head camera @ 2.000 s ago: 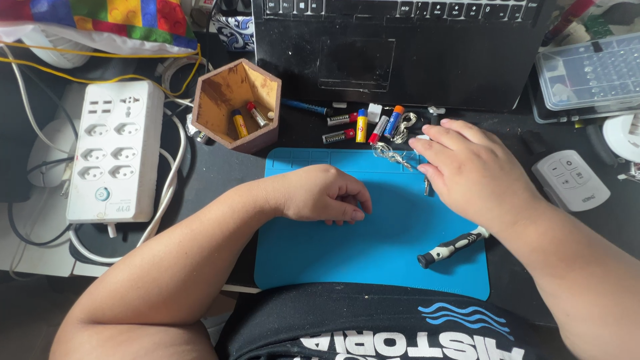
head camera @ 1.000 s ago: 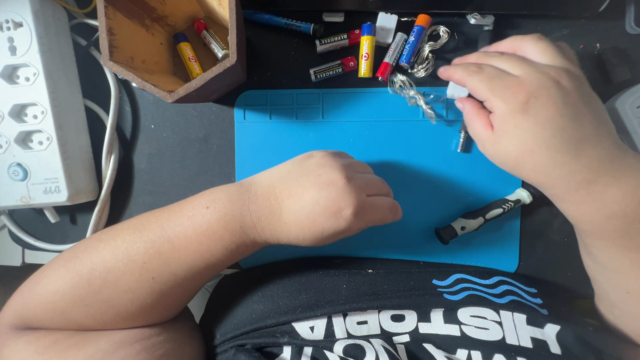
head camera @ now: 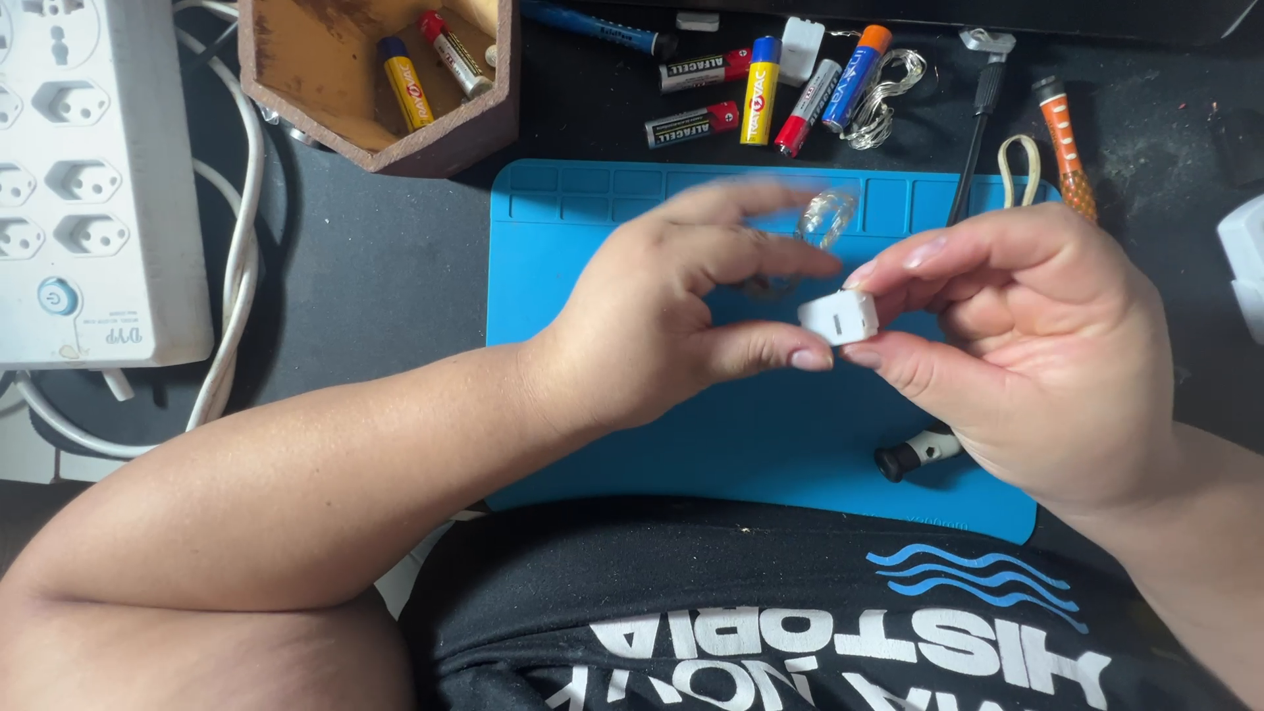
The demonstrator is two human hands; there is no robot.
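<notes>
Over the blue silicone work mat (head camera: pixel 711 434), my right hand (head camera: pixel 1027 346) pinches a small white plastic case (head camera: pixel 839 317) with a dark slot in its face. My left hand (head camera: pixel 681 296) is at the case's left side, thumb near its lower edge, fingers blurred; whether it touches cannot be told. A coiled thin wire (head camera: pixel 828 219) hangs just behind the case. Beneath my right hand lies a black-and-white screwdriver (head camera: pixel 918 453), partly hidden. Past the mat's far edge are several AA-type batteries (head camera: pixel 758 91), another white case (head camera: pixel 801 47) and a coil of silvery wire (head camera: pixel 874 114).
A hexagonal wooden box (head camera: pixel 444 143) holding batteries stands at the back left, near a white power strip (head camera: pixel 148 197) and its cables. A blue pen (head camera: pixel 597 28) lies behind. An orange-handled screwdriver (head camera: pixel 1065 138) and a thin black tool (head camera: pixel 978 128) are at the back right.
My right hand has brought the white case from the mat's far right side to above the mat. My left hand has risen from the mat to meet it, its fingers opening out. The view has moved closer.
</notes>
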